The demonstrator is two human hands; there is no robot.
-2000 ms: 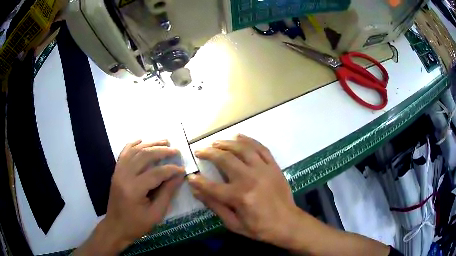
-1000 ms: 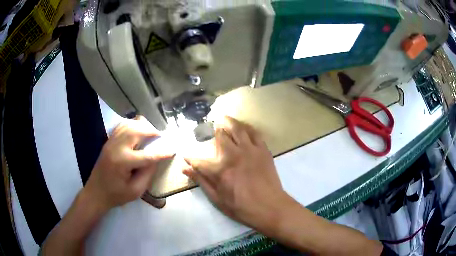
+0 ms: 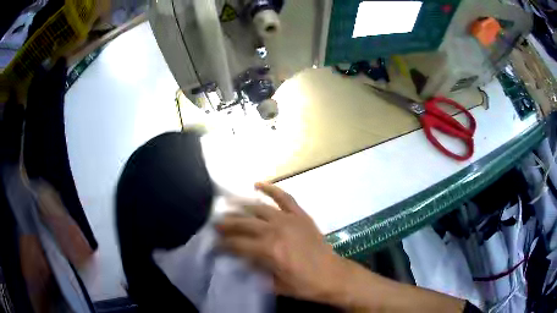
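Note:
The curved panel [image 3: 165, 189] lies at the table's front left, its rounded black end below the needle area and its pale side folded up towards me. My right hand [image 3: 281, 238] is on its pale folded part, fingers bent over it, blurred. My left hand [image 3: 52, 244] is at the far left, strongly blurred, with its fingers around a narrow strip [image 3: 61, 278] with a pale face. Another black strip [image 3: 52, 134] lies along the table's left side. The presser foot [image 3: 229, 107] is under the lit machine head, with no hand at it.
Red-handled scissors [image 3: 449, 125] lie right of the needle on the machine bed, with small black snips [image 3: 366, 68] behind. The machine's green control panel [image 3: 391, 46] and orange knob [image 3: 486, 29] stand above. A yellow basket [image 3: 52, 40] is far left; tied bundles [image 3: 488, 250] are below right.
Both hands have left the needle area. My left hand has moved far left to a strip; my right hand has come towards me. The panel now shows its black rounded end, and one table strip is gone.

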